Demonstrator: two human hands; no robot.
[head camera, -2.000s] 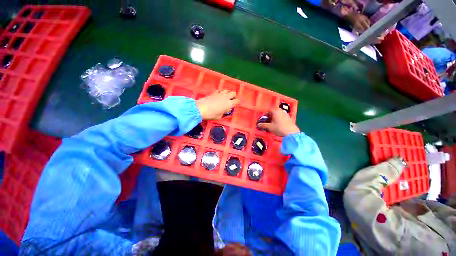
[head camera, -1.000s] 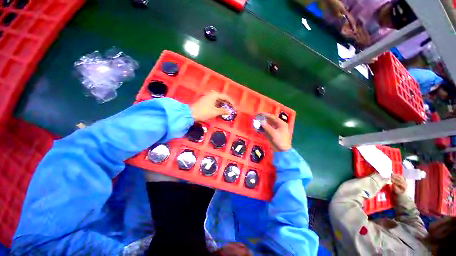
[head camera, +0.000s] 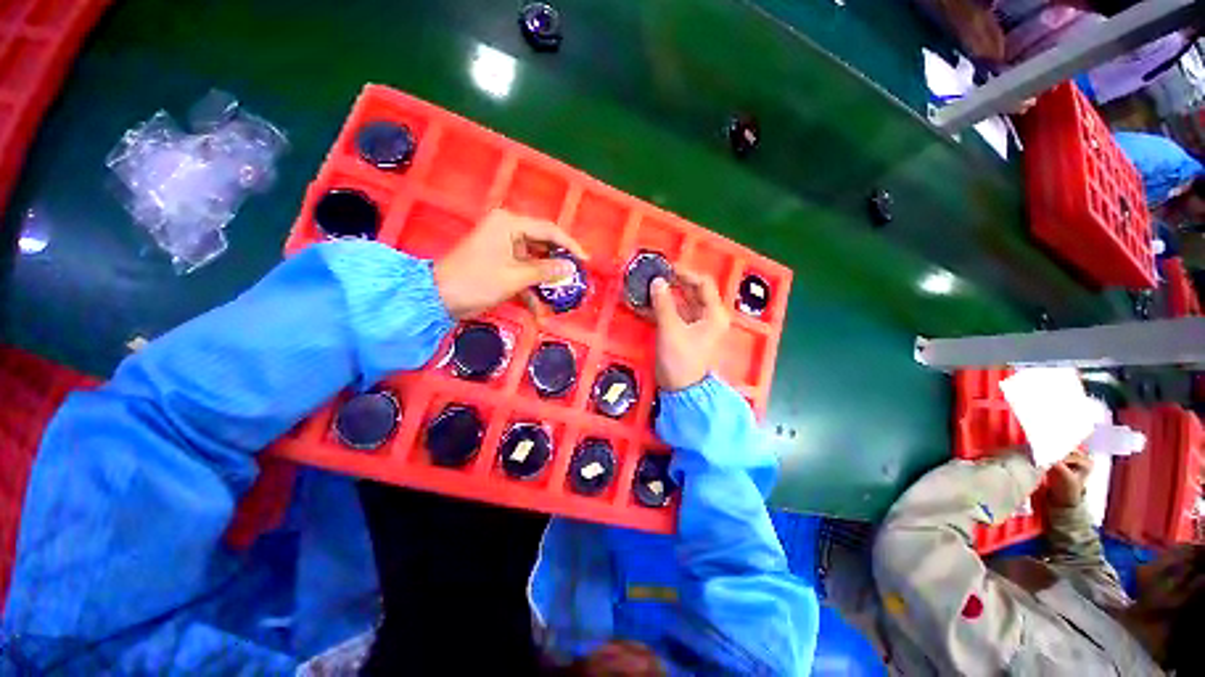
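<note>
The red parts tray (head camera: 582, 483) lies tilted before my body. Round black units sit in many of its pockets; several near the bottom right carry a small yellowish label, such as this unit (head camera: 525, 451). My left hand (head camera: 513, 269) holds a round unit (head camera: 562, 284) with a shiny purplish patterned face between thumb and fingers, over the tray's middle. My right hand (head camera: 687, 328) holds another dark round unit (head camera: 648, 280) by its edge, just right of it. My right sleeve partly covers units at the tray's lower right.
A heap of clear plastic pieces (head camera: 196, 179) lies on the green surface (head camera: 304, 60) left of the tray. Single black units stand beyond the tray, one here (head camera: 539, 24). A grey frame post (head camera: 1057, 347) and a worker holding white paper (head camera: 1052, 413) are at right.
The view has shifted, and the tray appears further left. The unit in my right hand now shows a dark face instead of a shiny one. The unit in my left hand shows its patterned face more clearly.
</note>
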